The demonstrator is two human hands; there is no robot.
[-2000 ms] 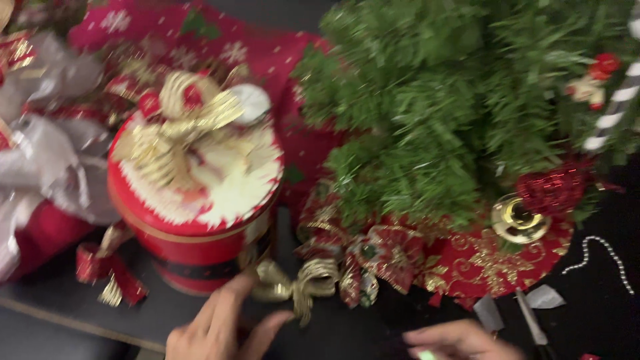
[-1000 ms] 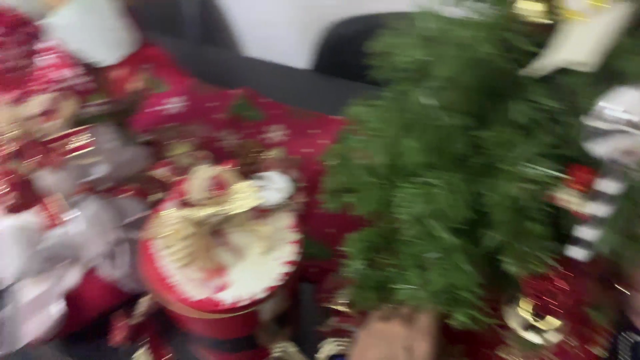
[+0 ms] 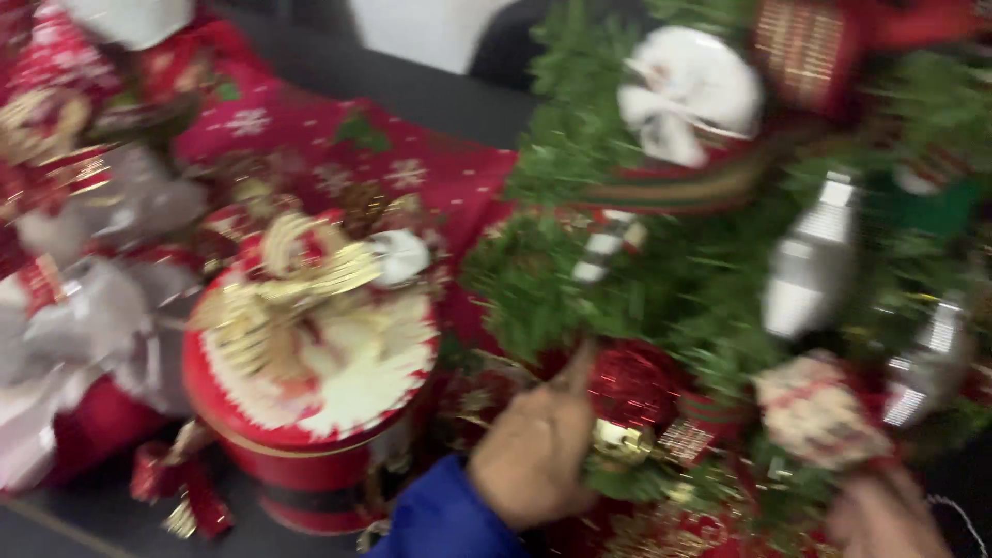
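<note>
My left hand (image 3: 539,446), in a blue sleeve, is at the lower edge of the green artificial Christmas tree (image 3: 511,287), its fingers up against the branches beside a red glitter ball (image 3: 632,384). A small gold ball (image 3: 624,440) hangs just below that one. At the lower right my right hand (image 3: 880,504) is blurred, close under a patterned cream-and-red ornament (image 3: 821,411); whether it grips anything cannot be told. Silver ornaments (image 3: 810,263), a white round ornament with a bow (image 3: 694,93) and a striped candy-cane piece (image 3: 604,246) are on the tree.
Left of my left hand stands a red round box (image 3: 310,465) with a white-trimmed lid and gold bow. A red-and-gold bow (image 3: 182,484) lies on the dark table beside it. White-and-red decorations (image 3: 101,325) crowd the far left, and a snowflake-print red cloth (image 3: 325,147) runs behind.
The view has shifted. Both hands have gone from in front of the red box and tree skirt to the tree's lower branches. More ornaments on the tree now show, and the tree lies differently.
</note>
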